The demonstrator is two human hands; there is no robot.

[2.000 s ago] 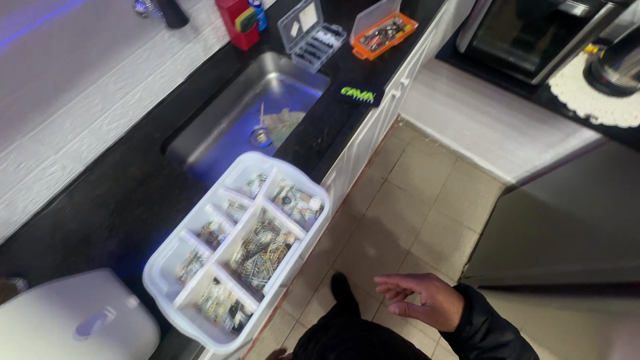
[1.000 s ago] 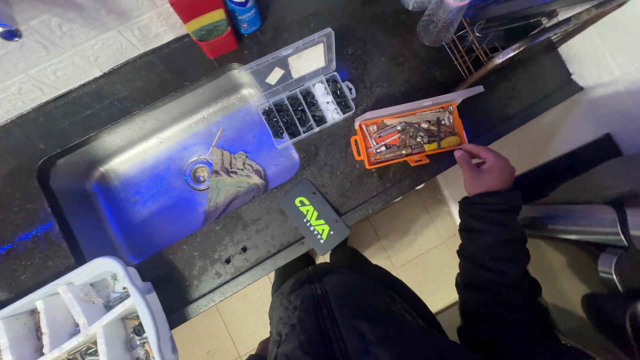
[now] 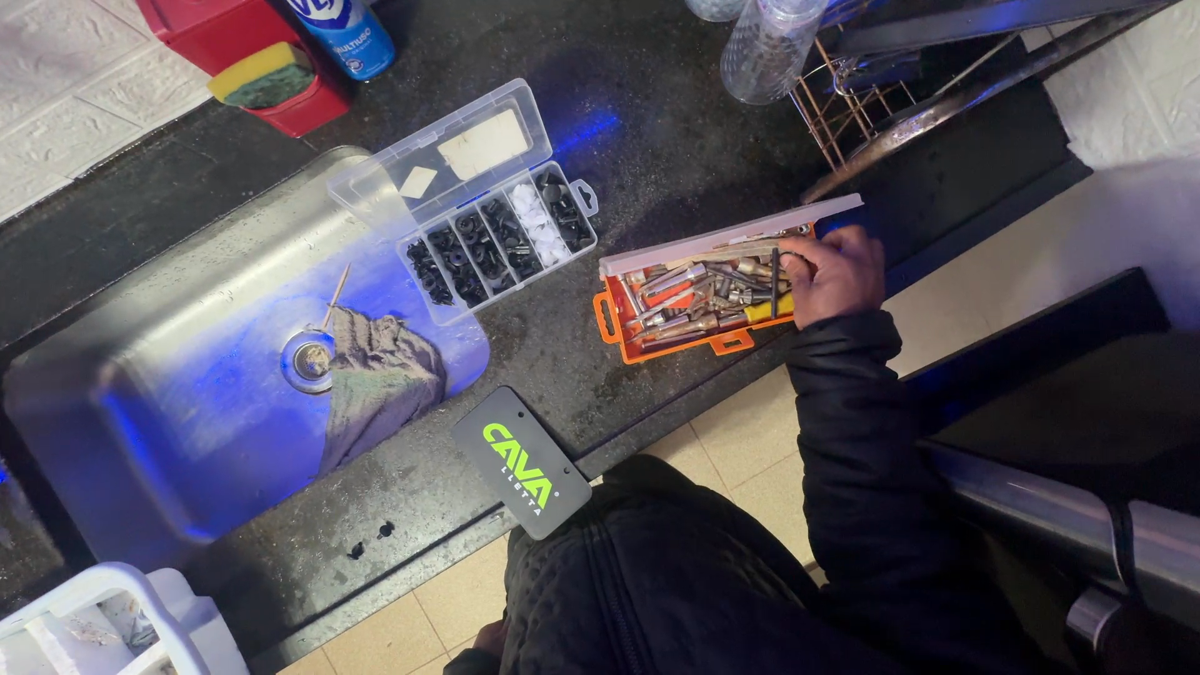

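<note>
My right hand (image 3: 837, 277) reaches into the right end of an orange plastic case (image 3: 656, 352) full of metal bits and sockets. Its fingers are at a thin dark rod (image 3: 775, 281) that stands out over the pieces; whether they grip it is unclear. The case's clear lid (image 3: 731, 234) is raised. Just a sliver of my left hand (image 3: 489, 639) shows at the bottom edge, low beside my jacket, its fingers hidden. Left of the orange case lies a clear compartment box (image 3: 502, 246) with black and white plastic fasteners, its lid up.
A steel sink (image 3: 216, 412) holds a grey cloth (image 3: 384, 375). A black card (image 3: 523, 464) with green lettering overhangs the counter edge near two small black pieces (image 3: 370, 539). A white divided bin (image 3: 141, 609) stands lower left. A wire rack (image 3: 844, 117) and red container (image 3: 300, 103) are behind.
My right hand was over the floor, then at the orange case's front right corner; now its fingers are inside the case. The view has swung toward the counter and closer.
</note>
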